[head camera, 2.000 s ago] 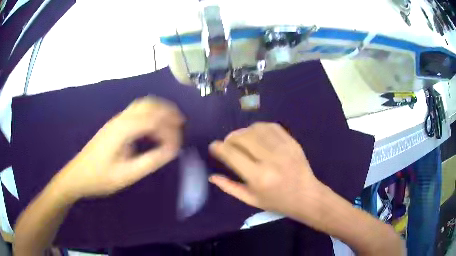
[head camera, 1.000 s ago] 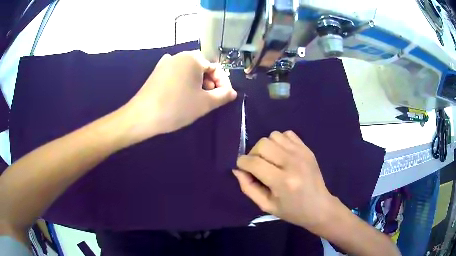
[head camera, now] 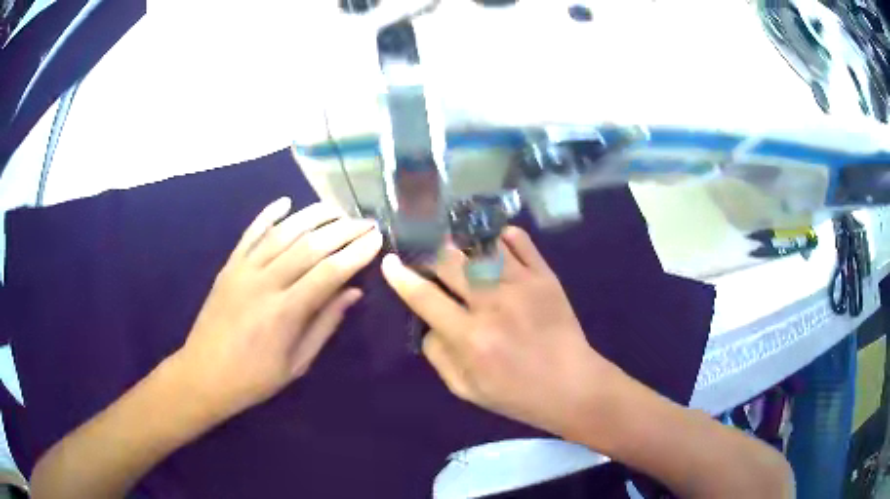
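The large dark purple garment panel (head camera: 127, 312) lies over the machine table and under the head of the white sewing machine (head camera: 605, 83) with a blue stripe. My left hand (head camera: 278, 292) lies on the panel, fingers spread a little, fingertips left of the needle area. My right hand (head camera: 498, 336) lies on the panel to the right, its index fingertip close to my left fingertips and other fingers partly behind the machine parts. The presser foot is hidden behind the head and fingers. No white strip shows.
Yellow-and-black thread snips (head camera: 784, 242) and black-handled scissors (head camera: 850, 268) lie at the right. A measuring scale (head camera: 771, 336) runs along the table's front edge. A blue jeans-like leg shape (head camera: 822, 419) stands below right. Dark cloth hangs at the upper left.
My left hand has opened from its pinch and moved left, flat on the panel. My right hand has moved up towards the needle. The white strip no longer shows. The view has shifted.
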